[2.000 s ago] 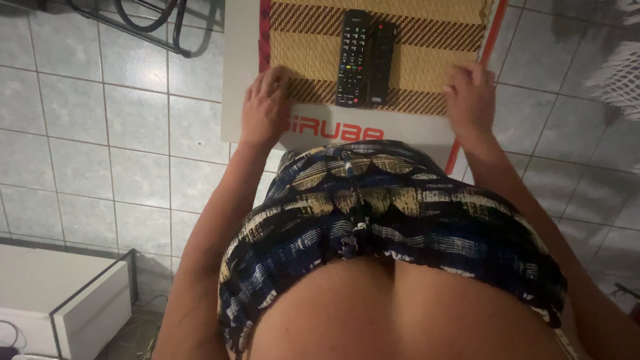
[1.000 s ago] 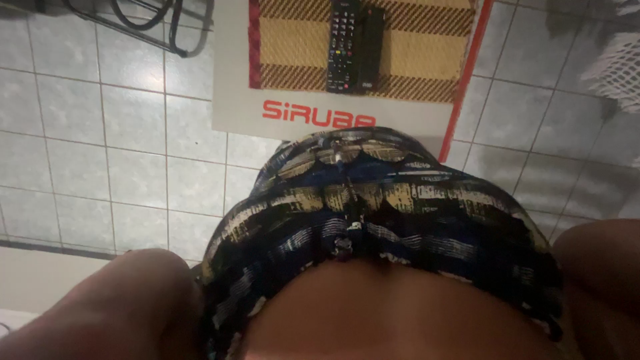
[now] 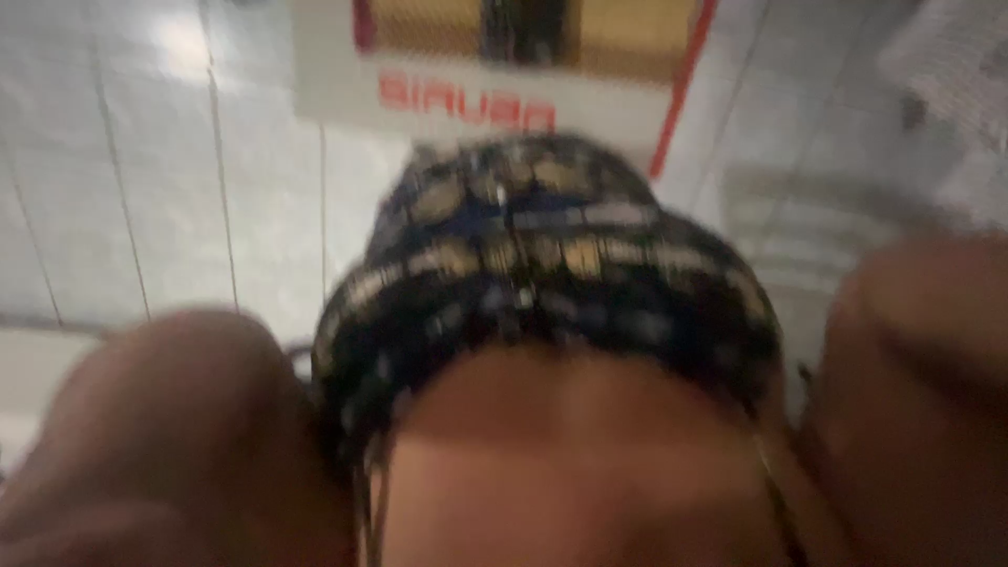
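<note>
Neither my left hand nor my right hand shows; only my raised arms are seen, blurred, at the lower left and lower right. Beyond my patterned dark top (image 3: 528,260) lies a white board with red lettering and a red edge (image 3: 614,110). On the board is a woven straw mat with brown bands (image 3: 425,35), cut off by the top of the view. Dark remote controls (image 3: 526,31) rest on the mat, only their lower ends in view and blurred. What my hands hold or touch is hidden.
Pale floor tiles (image 3: 165,173) surround the board. White netted fabric (image 3: 957,87) is at the upper right. A pale surface with a dark edge (image 3: 31,354) shows at the left, partly behind my arm.
Two seconds ago both my hands rested at the mat's left and right sides. They have left the mat and gone out of view, and my arms are now raised beside my body.
</note>
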